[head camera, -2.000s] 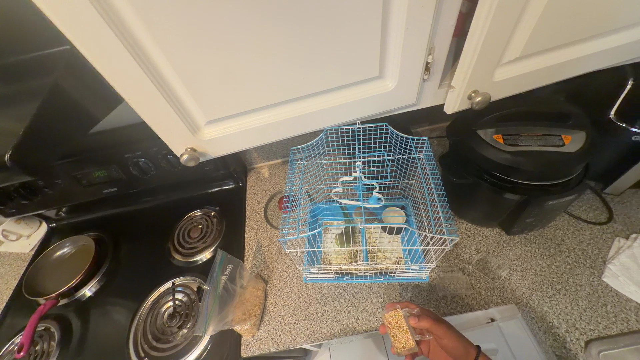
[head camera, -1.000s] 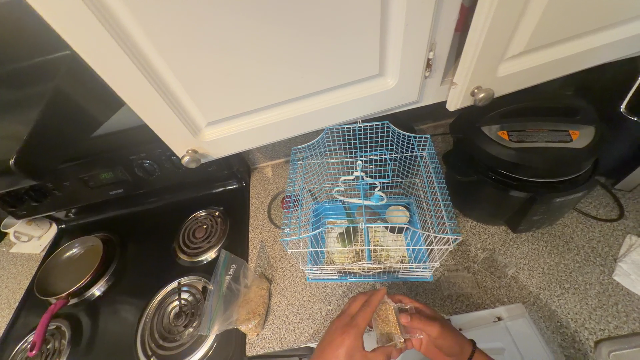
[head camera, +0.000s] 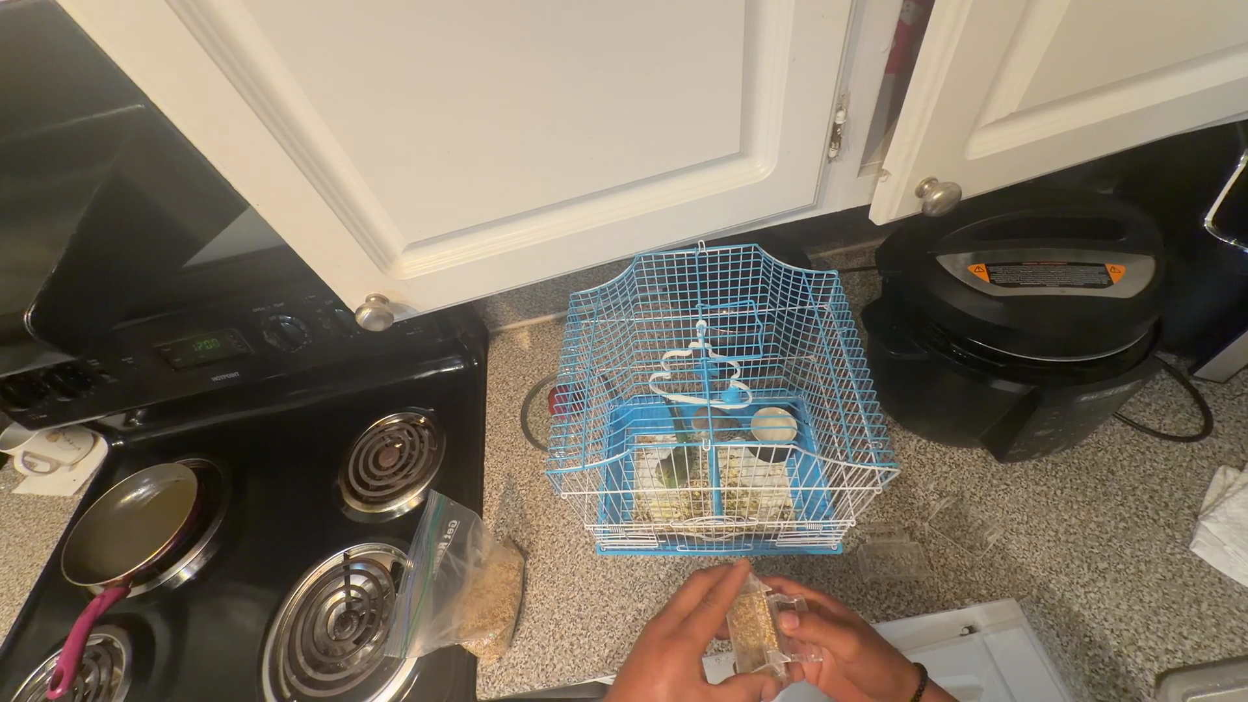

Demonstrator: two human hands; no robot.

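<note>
Both hands meet just in front of a blue and white wire birdcage (head camera: pixel 721 390) on the counter. My left hand (head camera: pixel 687 634) holds the left side of a small clear plastic container of seed (head camera: pixel 756 624); my right hand (head camera: pixel 843 643) grips its right side. Inside the cage are a green bird (head camera: pixel 673 468), a round cup (head camera: pixel 774 425), a swing (head camera: pixel 700 375) and scattered seed on the floor. A clear zip bag of seed (head camera: pixel 487 595) lies to the left, partly over the stove edge.
At left, a frying pan (head camera: pixel 132 526) rests on the coil stove (head camera: pixel 263 526). A black electric pressure cooker (head camera: pixel 1014 331) stands right of the cage. Clear plastic pieces (head camera: pixel 892 556) lie on the counter. White cabinet doors (head camera: pixel 575 117) overhang the cage. A white cloth (head camera: pixel 1224 526) is at far right.
Two seconds ago only my right hand was in view, holding the seed container. My left hand has come in from below and taken hold of its left side.
</note>
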